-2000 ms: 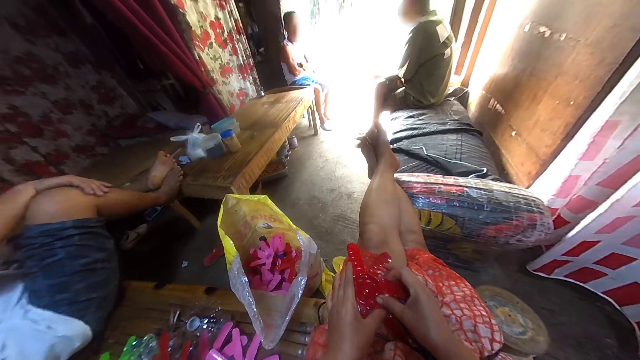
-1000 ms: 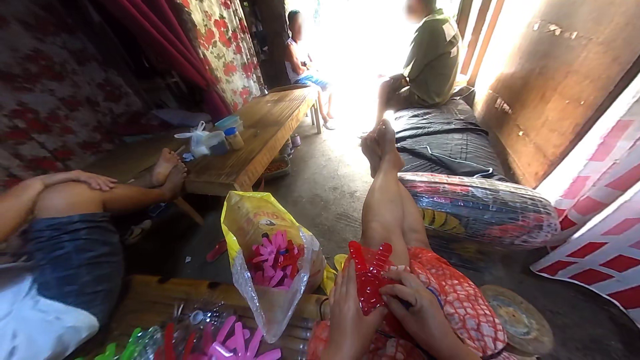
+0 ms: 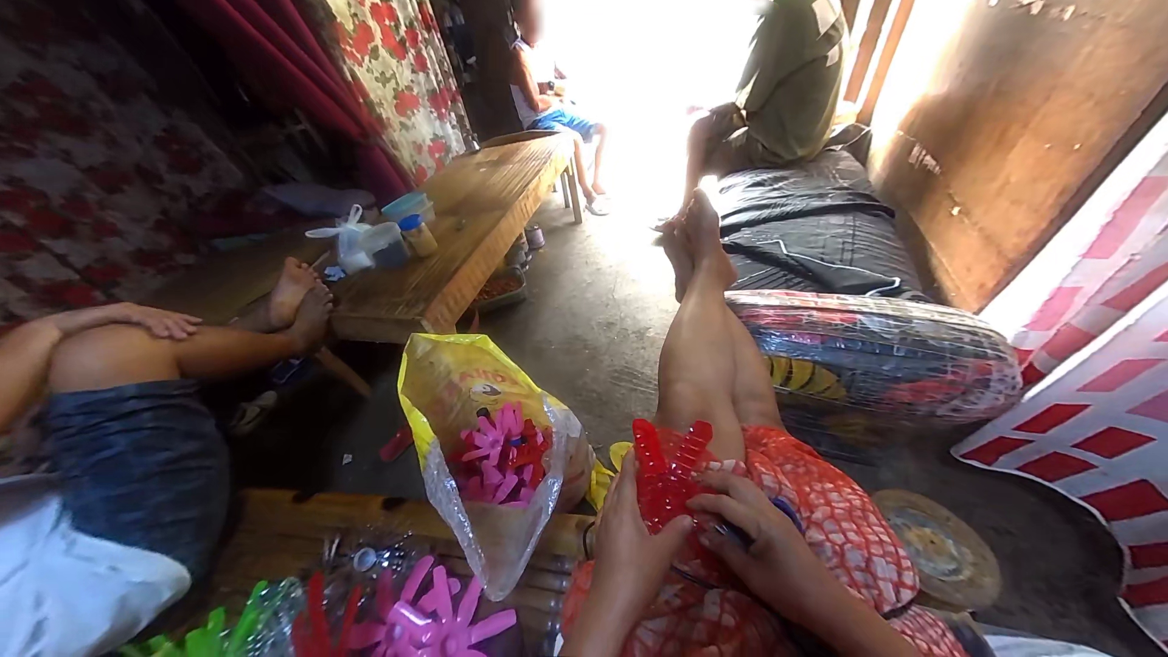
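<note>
A red translucent plastic piece with ridged, petal-like strips lies over my lap. My left hand holds its left side, thumb across the lower edge. My right hand is at its right side, fingers bent around a small dark object too hidden to name. Left of my hands stands an open yellow and clear plastic bag with pink and red cut plastic pieces inside. Pink flower-shaped plastic pieces, red strips and green strips lie on the wooden bench at bottom left.
A seated person's leg is at left, by a wooden table with a blue-lidded jar and containers. Two people sit near the bright doorway. A wrapped bundle and black sacks lie right of my outstretched legs.
The red piece stays in my hands; its upright strips stand farther apart now than two seconds ago. My right hand has shifted slightly against it.
</note>
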